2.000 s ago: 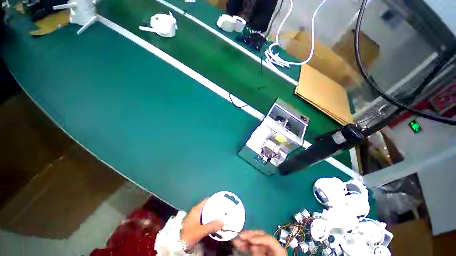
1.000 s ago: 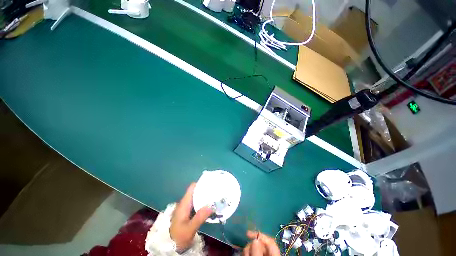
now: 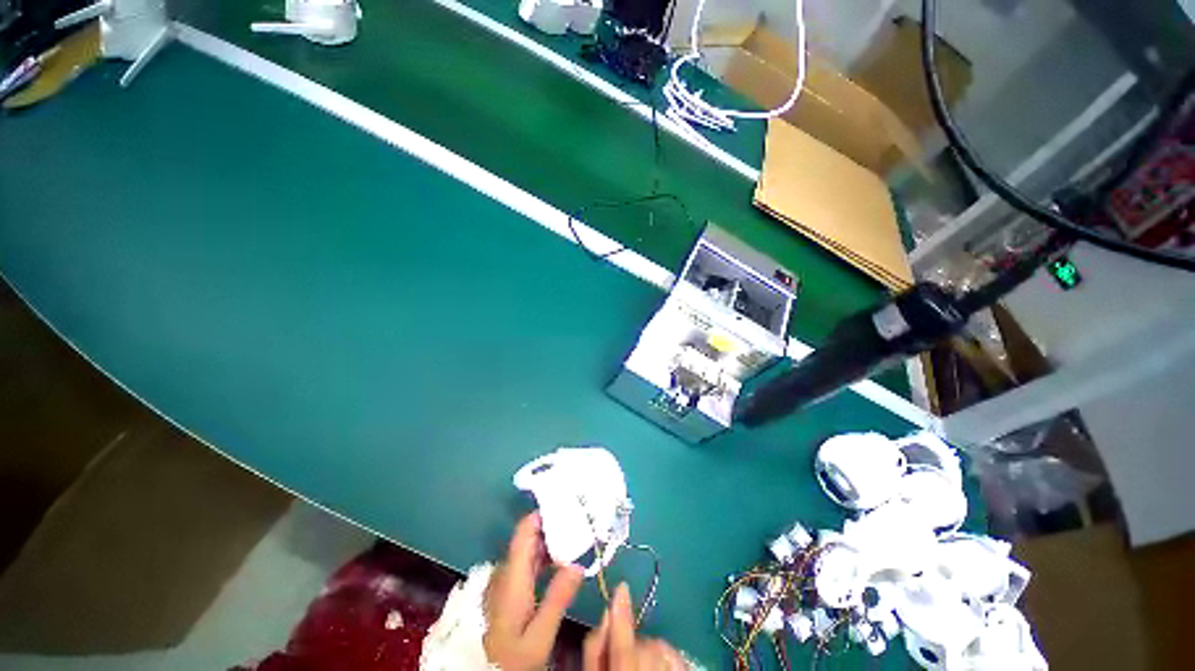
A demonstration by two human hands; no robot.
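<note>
A white plastic housing (image 3: 577, 498) is held up over the bench's front edge. My left hand (image 3: 524, 610) grips its lower left side, thumb and fingers on the shell. Thin coloured leads (image 3: 651, 577) hang from the housing and loop to its right. My right hand (image 3: 629, 645) is just below right, cut off by the bottom edge, its fingertips close to the leads; whether they pinch them is unclear. The black electric screwdriver (image 3: 839, 361) hangs beside the grey screw feeder (image 3: 695, 361), held by neither hand.
White housings (image 3: 917, 551) are piled at the right, beside a tangle of small wired motors (image 3: 786, 596). Brown cardboard sheets (image 3: 832, 197) lie across the bench. White cable loops (image 3: 708, 112) hang opposite. A black cord (image 3: 970, 171) loops at upper right.
The housing has been turned from its round flat face to a side view, with leads now showing. My right hand has moved left, closer to it. The hanging screwdriver has swung.
</note>
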